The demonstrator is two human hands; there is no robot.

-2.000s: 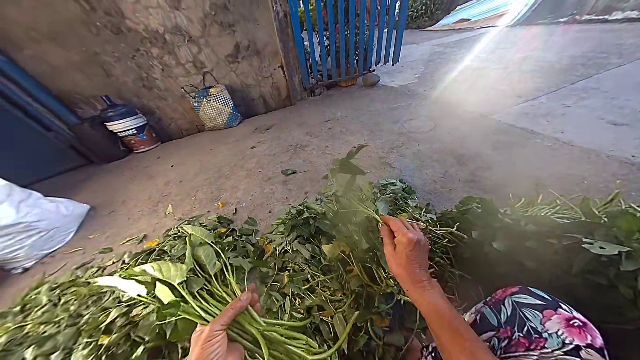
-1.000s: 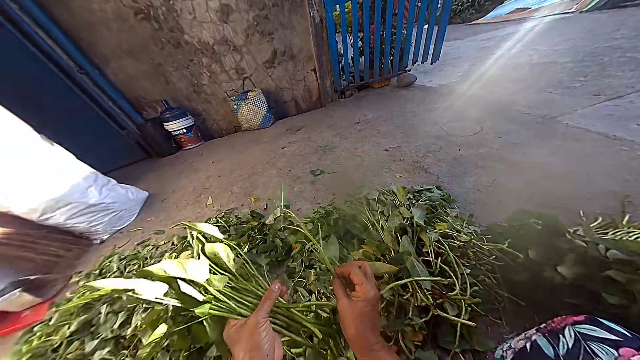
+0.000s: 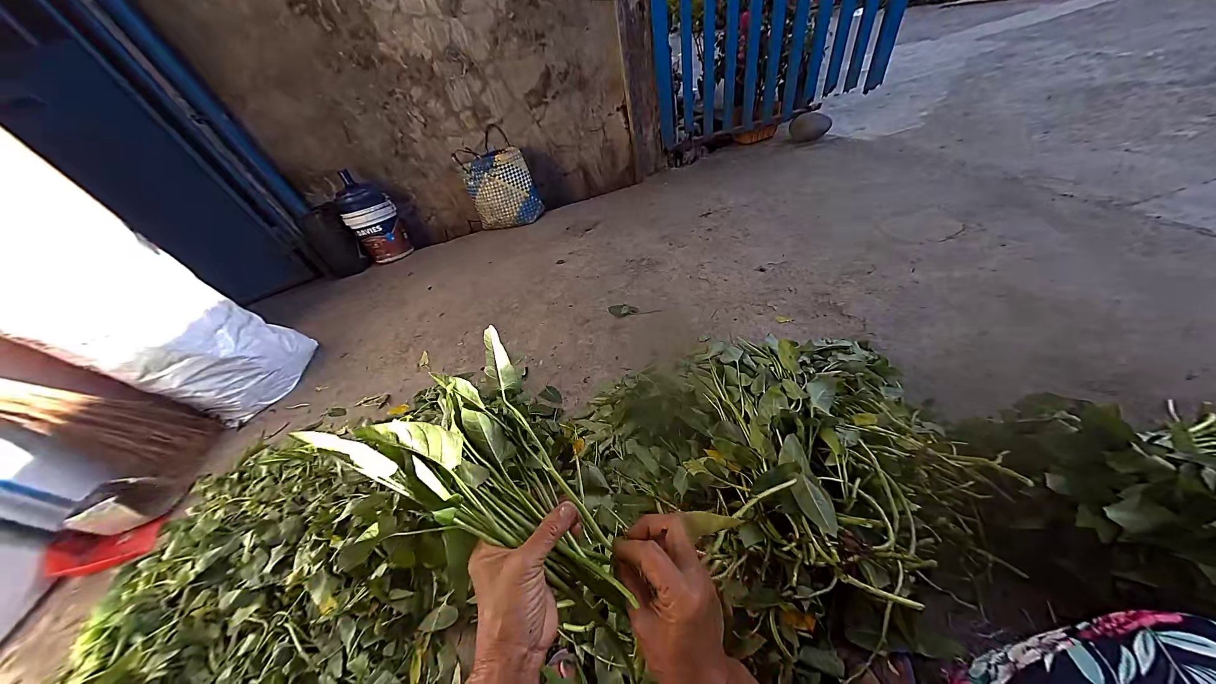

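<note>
A bunch of leafy green stems lies in my left hand, the thumb pressed across the stalks and the leaves pointing up and left. My right hand is just right of it, fingers bent together at the lower stems; a leaf shows beside the index finger, and whether the fingers grip it or a stem is hard to see. Under and around both hands spreads a large heap of cut greens, with longer tangled stems on the right.
A white sack, a broom and a red dustpan-like item are at left. Against the wall stand a paint bucket and a woven bag. Behind is a blue gate. More greens lie right, near floral fabric.
My right hand has come from over the heap to beside my left hand. The single stem it held up earlier is now beside or in the bunch. The view has swung right-to-left.
</note>
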